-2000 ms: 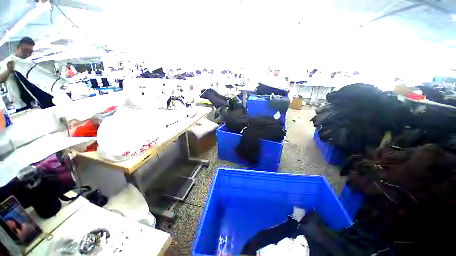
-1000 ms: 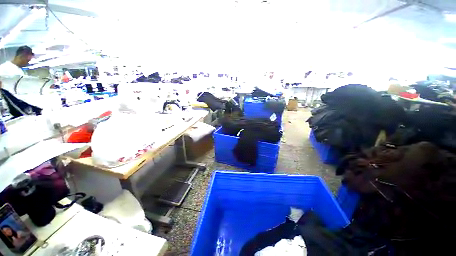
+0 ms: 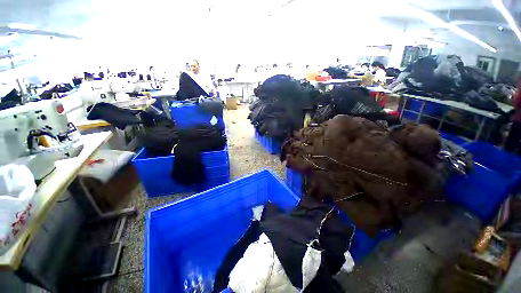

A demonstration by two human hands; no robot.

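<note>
No hand of mine is in the picture. Nearest in front of me stands a large blue plastic bin [image 3: 197,207]. Black garments [image 3: 294,232] with white parts [image 3: 257,268] lie in its right side and hang over its right edge. Thin light cords or edges show on them. The bin's left part shows its blue floor with a bright reflection.
A heap of brown garments [image 3: 365,166] lies right of the bin, with black garments [image 3: 280,106] behind. Another blue bin [image 3: 157,171] holds dark garments. A sewing table [image 3: 63,186] with a white machine [image 3: 45,123] stands left. A person [image 3: 195,68] is at the back.
The view has turned to the right. The small white table and phone have left the picture at the left. More of the brown heap and the garments in the near bin now shows.
</note>
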